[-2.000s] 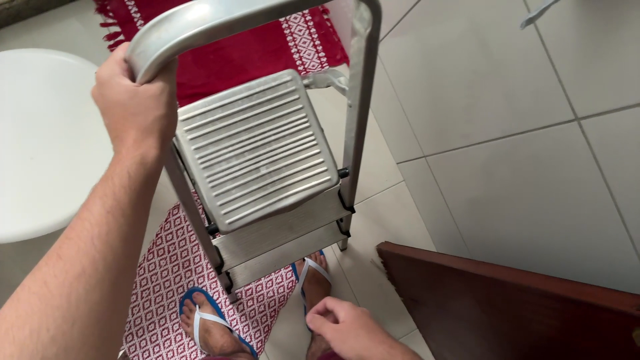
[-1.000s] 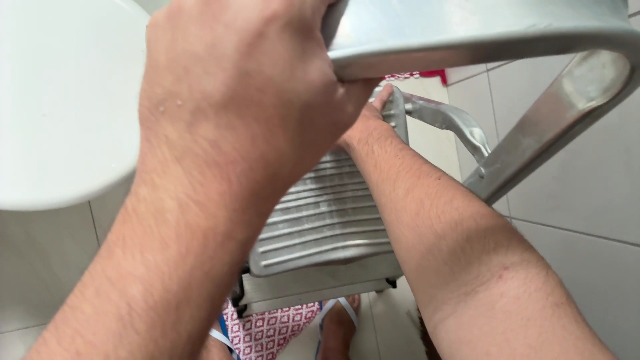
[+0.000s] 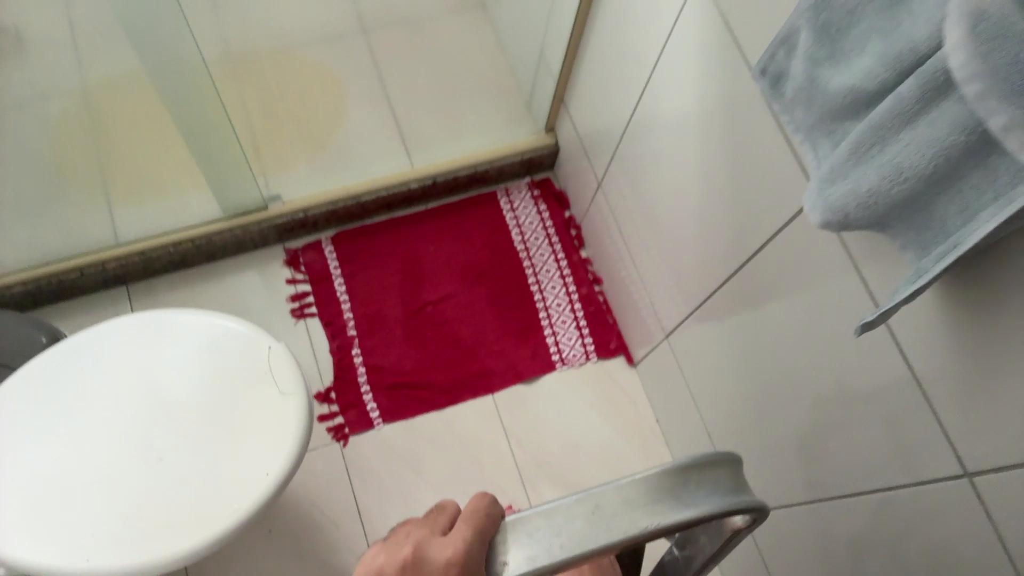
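Note:
At the bottom edge, my left hand point(image 3: 436, 540) is closed around the left end of the curved top rail of a metal step ladder point(image 3: 632, 508). Only the fingers and knuckles show. A small patch of skin point(image 3: 590, 566) appears beneath the rail; it may be part of my right arm or hand, and its fingers are hidden. The ladder's steps lie out of frame. Beyond the rail, a red woven rug point(image 3: 440, 296) with white patterned bands and fringed ends lies on the tiled floor.
A white closed toilet lid point(image 3: 152, 440) is at the left. Behind the rug runs a shower sill point(image 3: 416, 178) with glass panels point(image 3: 216, 104) above it. A grey-blue towel point(image 3: 896, 136) hangs by the tiled wall point(image 3: 720, 240) at the right. A dark rounded object point(image 3: 24, 340) stands behind the toilet.
The view has swung up and forward, so the ladder's steps and my feet are out of sight. My right forearm, reaching to the top step one second ago, is no longer seen there.

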